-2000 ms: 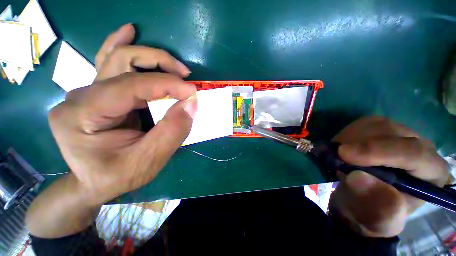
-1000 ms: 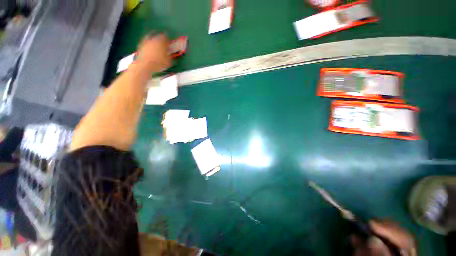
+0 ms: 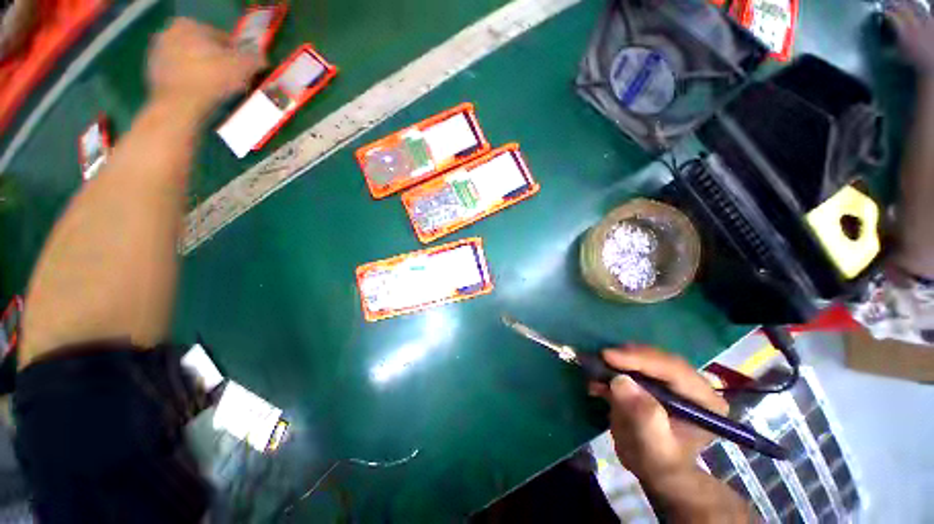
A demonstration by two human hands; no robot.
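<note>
My left hand is stretched to the upper left, with its fingertips at an orange phone housing; whether they grip it is unclear. A second housing with a white screen module beyond its end lies just below those fingers. My right hand holds the black soldering iron, its tip over the green mat, touching no part. Three orange housings lie mid-mat: the upper one, the middle one and the lower one. The lower one shows a mostly white, glaring face.
A round tin with silvery contents stands right of the housings. Behind are a dark fan and black stand with a yellow piece. Loose screens and wire lie lower left. Another person's arm is at right.
The view has swung right, showing the fan and stand. My left hand has left the work and is now at housings beyond the pale strip. A third housing now lies below the pair.
</note>
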